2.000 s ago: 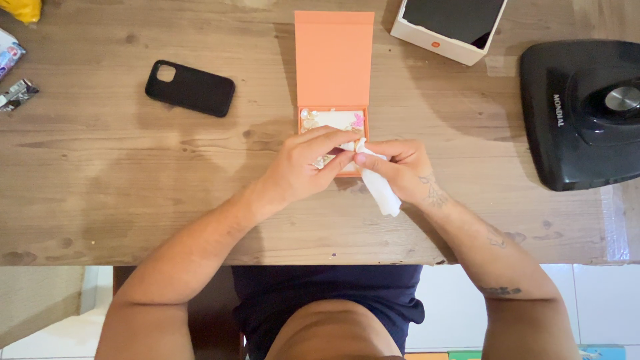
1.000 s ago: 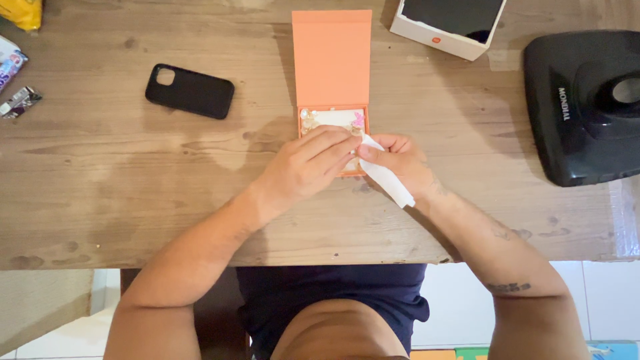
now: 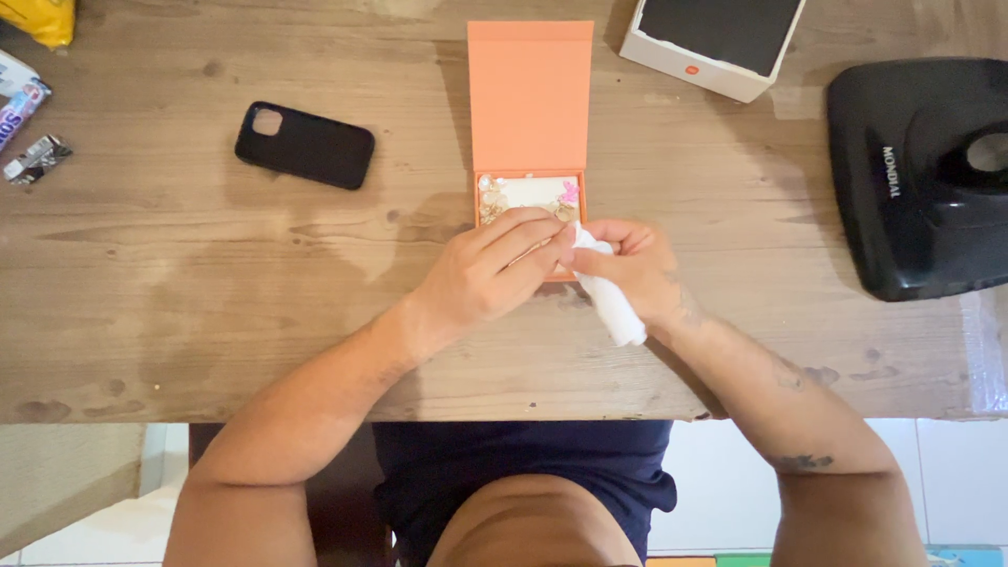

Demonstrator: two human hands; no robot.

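An orange box (image 3: 529, 94) stands on the wooden table with its lid raised; gold-coloured jewellery (image 3: 491, 206) and a pink piece (image 3: 569, 191) lie around a white insert inside it. Over the box's near part, my left hand (image 3: 504, 264) has its fingertips together against those of my right hand. Any small item pinched between them is hidden. My right hand (image 3: 634, 264) grips a folded white cloth or tissue (image 3: 610, 307), whose loose end hangs toward the table's near edge.
A black phone case (image 3: 305, 146) lies to the left. At the upper right is a white box (image 3: 709, 67) with a dark inside, and a black Mondial appliance base (image 3: 913, 181) sits at the right. Yellow packaging (image 3: 43, 20) and small wrappers (image 3: 38, 159) are at the far left.
My hands stay together over the box with small finger movements. The loose end of the white cloth has shifted, hanging more steeply than one second ago.
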